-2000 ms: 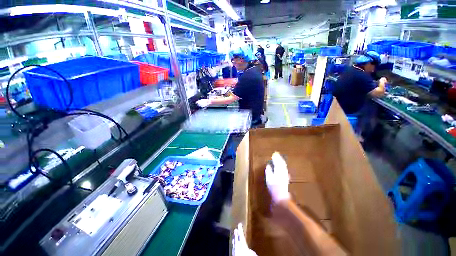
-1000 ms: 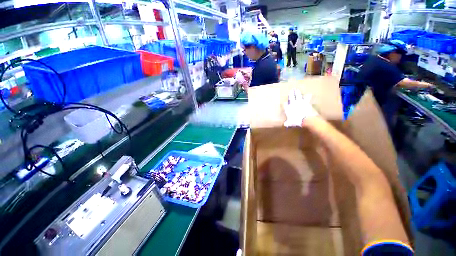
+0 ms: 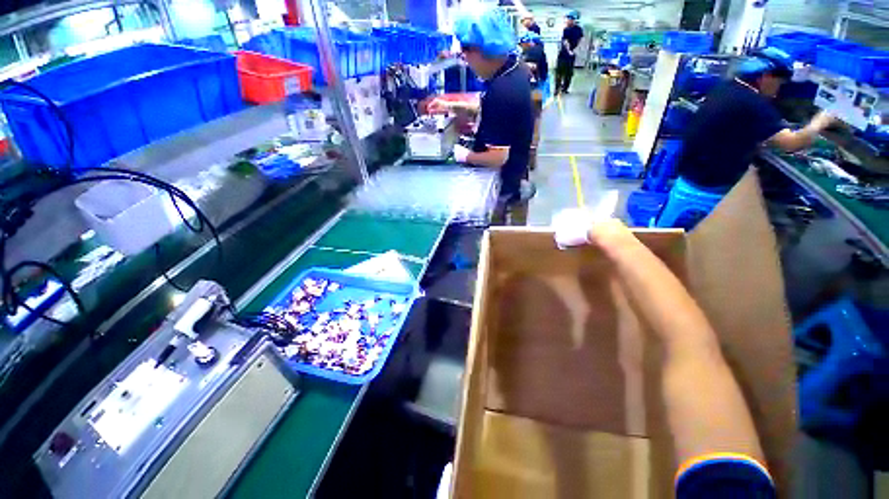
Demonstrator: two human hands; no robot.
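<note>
A large open cardboard carton (image 3: 570,370) stands beside the bench, its inside bare and a flap raised on its right. My right hand (image 3: 582,226), in a white glove, is at the carton's far top edge, with the arm stretched over the inside; the finger posture is too blurred to tell. My left hand (image 3: 446,481) is only a small white sliver at the carton's near left edge, cut off by the frame. The far flap is not visible above the edge.
The metal box fixture (image 3: 166,400) and light blue parts tray (image 3: 336,326) with heaped small components lie on the green bench at left. Clear plastic trays (image 3: 429,191) are beyond. Two workers are nearby; a blue stool (image 3: 840,341) stands at right.
My right hand moved from inside the carton to its far flap, then to the far edge. The far flap, raised one second ago, no longer shows upright. The view has shifted.
</note>
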